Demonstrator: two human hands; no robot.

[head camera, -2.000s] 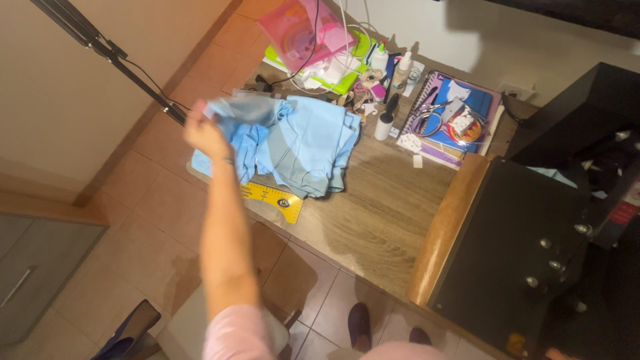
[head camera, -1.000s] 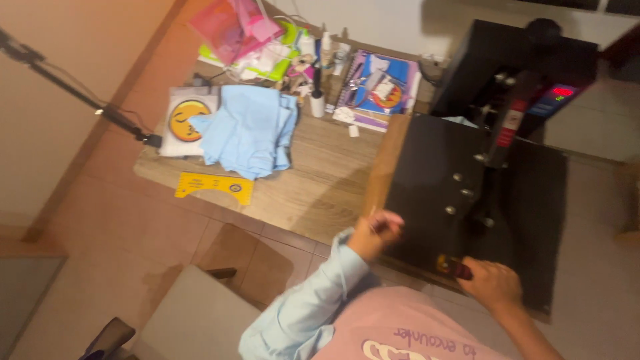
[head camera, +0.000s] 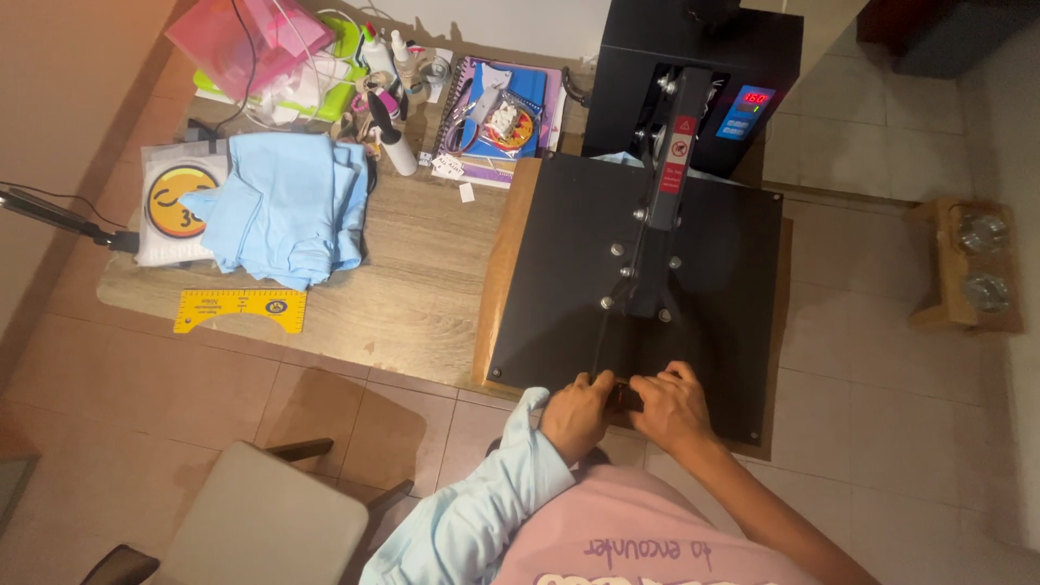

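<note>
Both my hands are at the front edge of a black heat press (head camera: 561,268). My left hand (head camera: 575,416), with light blue cloth (head camera: 487,504) draped over its forearm, closes on the press's dark front handle (head camera: 624,398). From the other side, my right hand (head camera: 670,404) grips the same handle. The upper plate lies low over brown paper (head camera: 497,284), and a bit of light blue fabric (head camera: 621,158) shows at its back edge. The control panel (head camera: 746,112) is lit. At the left, folded light blue garments (head camera: 284,207) partly cover a printed face picture (head camera: 175,203).
A yellow curved ruler (head camera: 240,311) lies at the front edge of the wooden table (head camera: 406,309). Notebooks (head camera: 520,89), a white bottle (head camera: 398,150) and a pink folder (head camera: 244,36) stand along the back. A grey chair (head camera: 264,520) is at the lower left.
My left hand has come from beside the press to the handle, meeting my right. Two seconds ago a hand was over the garments. The view has shifted toward the press.
</note>
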